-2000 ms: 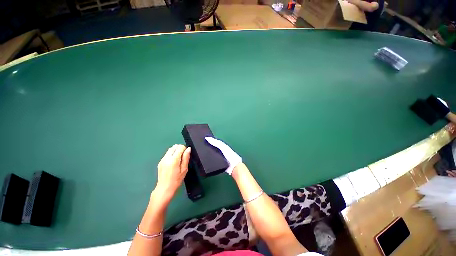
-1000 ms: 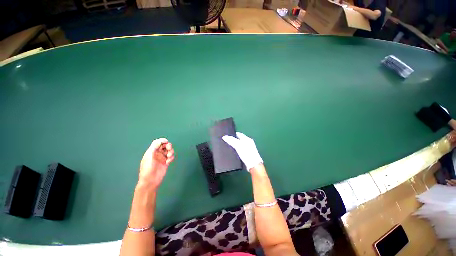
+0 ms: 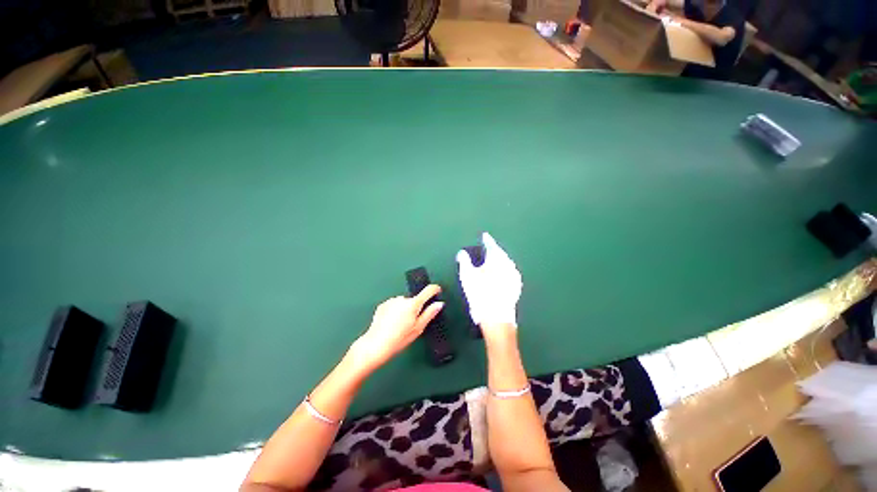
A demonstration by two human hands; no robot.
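Two black device housings stand on narrow sides on the green surface before me. My left hand (image 3: 396, 327), bare with a bracelet, has its fingertips at the top of the left housing (image 3: 438, 348). Whether they pinch it or a small part is hidden. My right hand (image 3: 492, 286), in a white glove, is around the right housing (image 3: 476, 256) and covers most of it. The two housings are a little apart. Two more housings stand at the left, the nearer one (image 3: 139, 357) beside the farther one (image 3: 67, 356).
A silvery wrapped unit (image 3: 770, 135) and black housings (image 3: 839, 231) beside another person's hand are at the right. A carton with a phone (image 3: 748, 467) and white plastic bags (image 3: 844, 404) is at lower right. A person at an open carton (image 3: 630, 38) and a fan (image 3: 388, 21) are behind.
The right housing, earlier tilted broad face up, now stands upright under my gloved hand. My left hand has moved right from free space to the left housing. The housings at the left have shifted right in view.
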